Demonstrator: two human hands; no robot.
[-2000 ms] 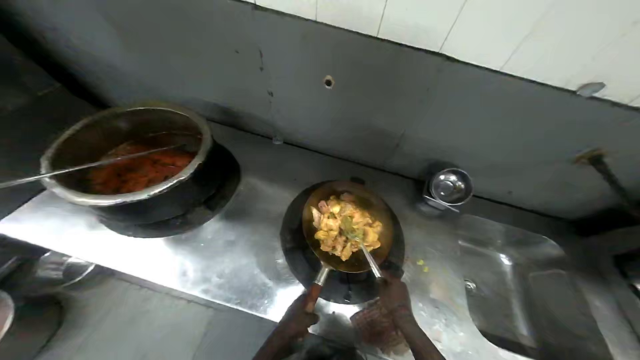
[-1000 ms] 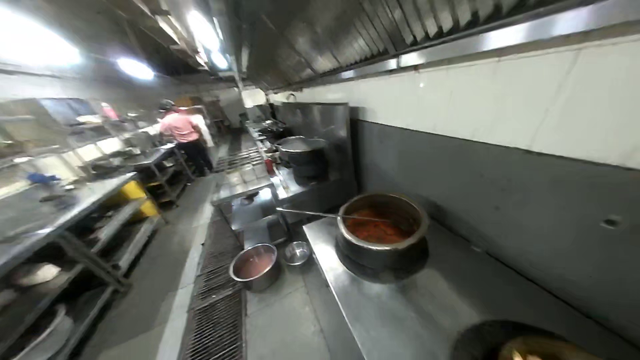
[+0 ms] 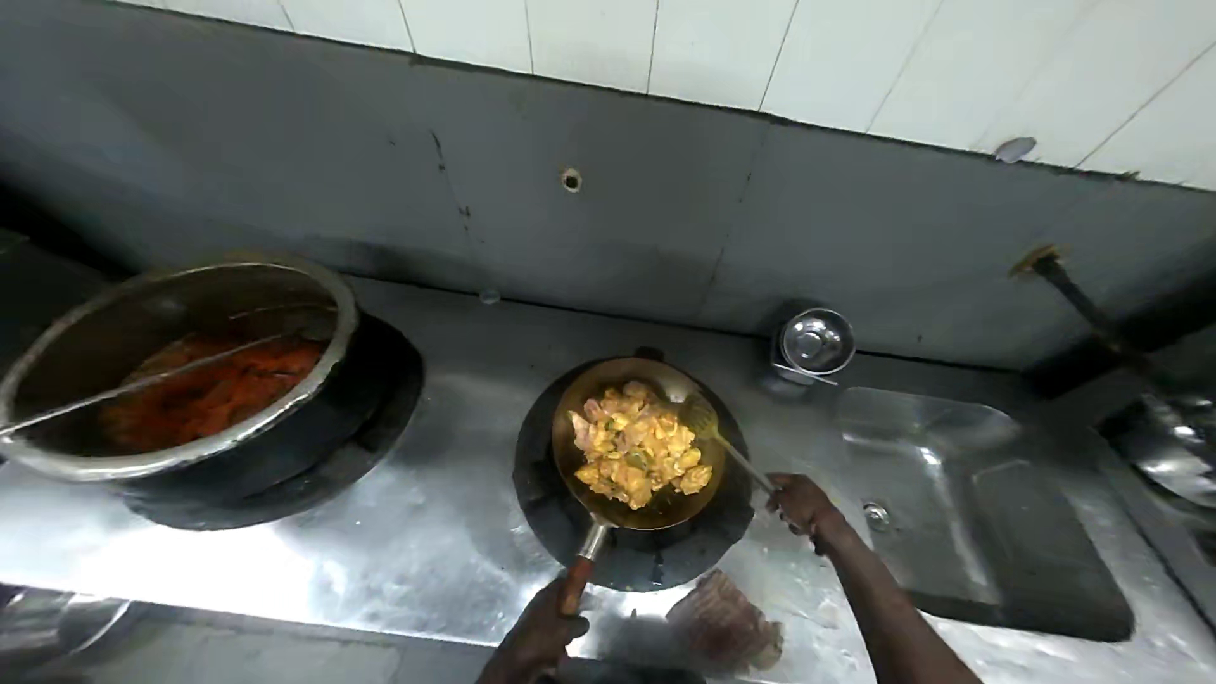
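Observation:
A round frying pan (image 3: 665, 518) stands on a black burner (image 3: 537, 503), filled with yellowish chunks of food (image 3: 638, 446) that look like meat. My left hand (image 3: 543, 622) grips the pan's wooden handle (image 3: 576, 583) at the bottom centre. In my right hand (image 3: 800, 503) is the shaft of a metal skimmer (image 3: 701, 416), whose head rests in the pan at the right of the food. A crumpled brownish cloth (image 3: 727, 622) lies on the steel counter between my hands.
At the left stands a large metal pot (image 3: 347, 313) holding red food and a long-handled utensil (image 3: 142, 383). Steel bowls (image 3: 817, 340) sit by the grey wall (image 3: 646, 209). A shallow steel sink (image 3: 997, 513) lies at the right, with a dark pipe (image 3: 1092, 309) beyond.
The view swung left along the kitchen and came back to the pan. Compared with two seconds ago, the skimmer's head is farther right in the pan, and my right hand is farther from the pan.

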